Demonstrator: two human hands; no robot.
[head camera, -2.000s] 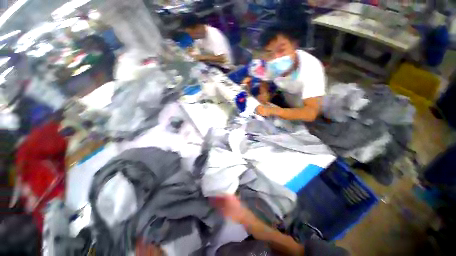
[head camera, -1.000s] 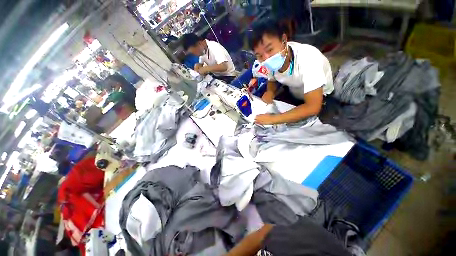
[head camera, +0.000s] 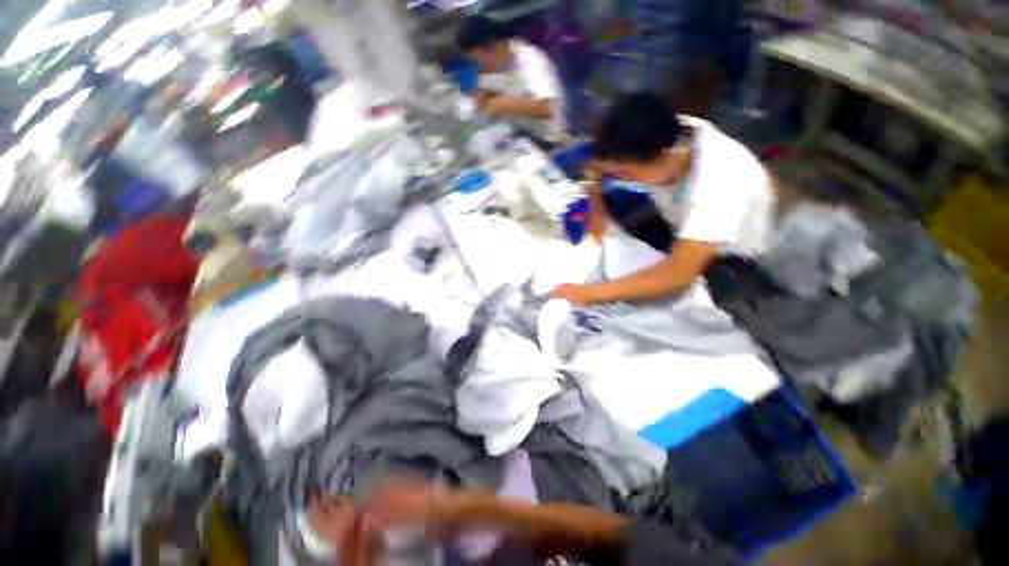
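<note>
A large heap of grey garment pieces (head camera: 387, 387) with a white face showing lies on the white table right in front of me. My right hand (head camera: 407, 503) is blurred at the near edge of the heap, its forearm coming in from the lower right. My left hand (head camera: 341, 528) is beside it at the bottom of the picture, blurred and partly cut off. Both hands are at the grey cloth; whether the fingers grip it is too blurred to tell. White and pale grey pieces (head camera: 509, 387) lie just right of the heap.
A person in a white shirt (head camera: 725, 194) leans over a sewing machine across the table, an arm on grey cloth. A blue crate (head camera: 763, 475) stands at the right, with grey cloth piles (head camera: 852, 321) beyond. Red cloth (head camera: 138, 299) is at left. Another person (head camera: 526, 83) sits behind.
The view has shifted. My right hand, hidden low in the frame a second ago, now shows over the heap's near edge, with my left hand beside it. The person across has lowered their head.
</note>
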